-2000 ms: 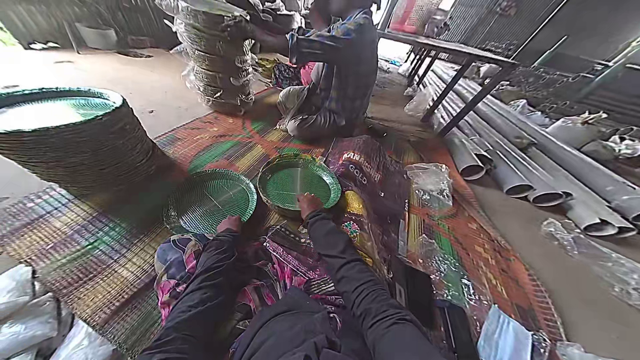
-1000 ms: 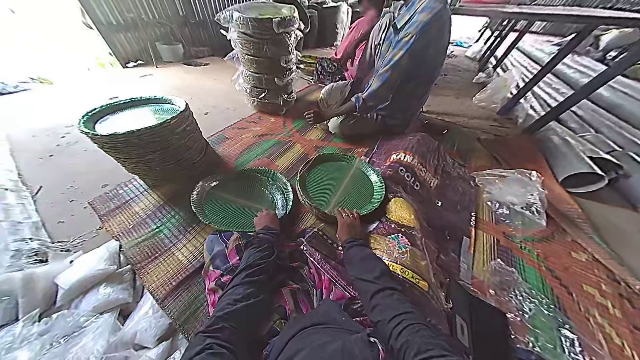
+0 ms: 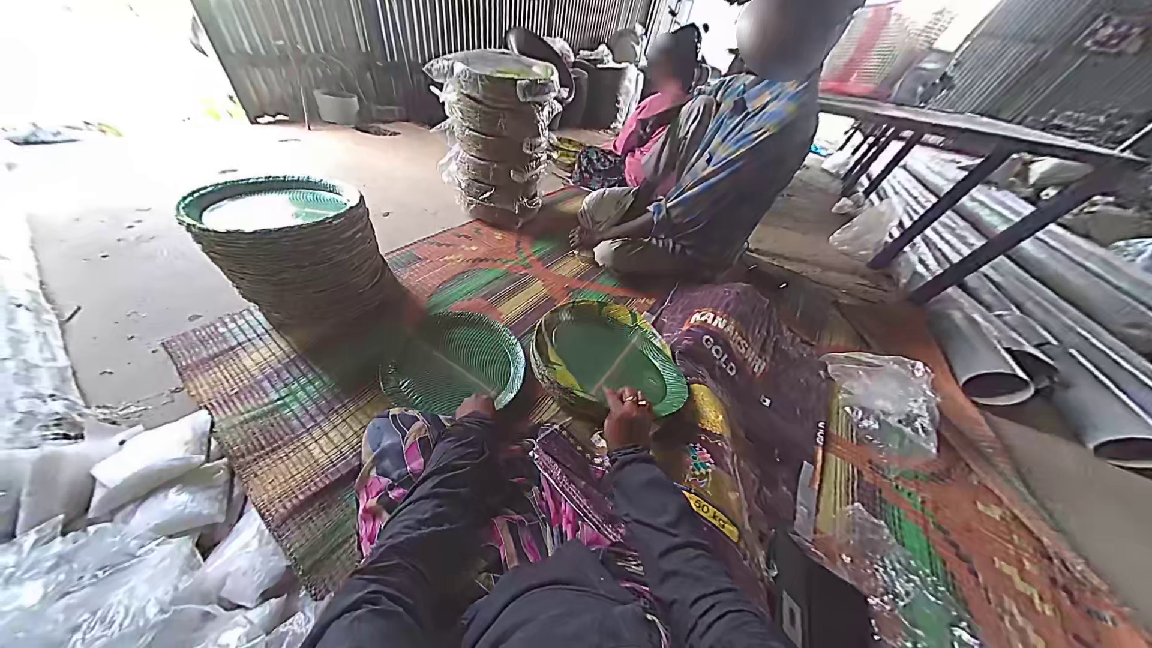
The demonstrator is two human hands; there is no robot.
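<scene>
My left hand [image 3: 475,408] grips the near rim of a round green plate [image 3: 454,355] lying near my knees. To its right, my right hand [image 3: 627,412] is at the near edge of a small pile of round plates, its fingers on the top green plate [image 3: 612,360]. That top plate looks shifted to the right, and a yellow-and-green surface shows beneath its left side. Whether the right fingers hold the rim is hard to tell. A tall stack of green-topped plates [image 3: 297,252] stands beyond my left hand.
Two people [image 3: 720,171] sit on the woven mat [image 3: 270,432] beside a plastic-wrapped stack [image 3: 499,135]. Printed sacking [image 3: 747,360] and a clear plastic bag [image 3: 886,396] lie at right. Metal pipes [image 3: 981,360] lie below a long table [image 3: 972,130]; white packets [image 3: 171,477] are at left.
The top plate of the right pile has shifted, showing a yellow-and-green surface below that was not visible before. My left hand stays at the left plate's rim. The view has swung.
</scene>
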